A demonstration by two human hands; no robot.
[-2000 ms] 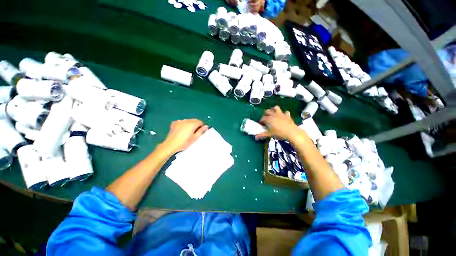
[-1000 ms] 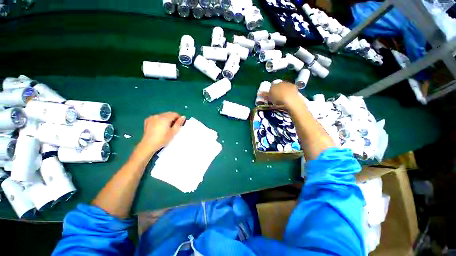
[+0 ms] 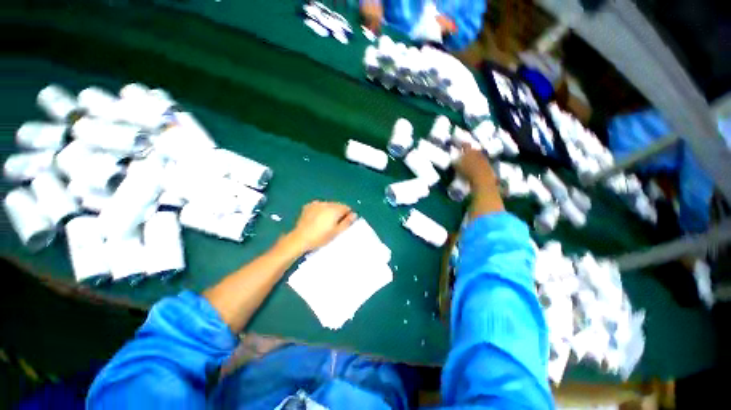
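Observation:
My left hand (image 3: 324, 223) rests at the upper left corner of the stack of flat white sheets (image 3: 343, 276); I cannot tell whether its fingers grip a sheet. My right hand (image 3: 474, 166) is stretched forward among the loose white cylinder units (image 3: 434, 152) in the middle of the bench. It is blurred, and its fingers are partly lost among the units, so a grip cannot be told. Two units (image 3: 426, 227) lie apart between the sheets and the group. The small cardboard box (image 3: 446, 276) is mostly hidden behind my right sleeve.
A large pile of cylinder units (image 3: 128, 180) lies at the left. White pieces (image 3: 589, 308) are heaped to the right of my right arm. A row of units (image 3: 429, 76) and a black tray (image 3: 521, 112) lie across the bench. A person in a blue smock (image 3: 461, 20) is opposite.
My right hand has moved from behind the small box, forward into the loose units. My sleeve now covers most of the box. My left hand stays at the sheets. The whole view has shifted and tilted.

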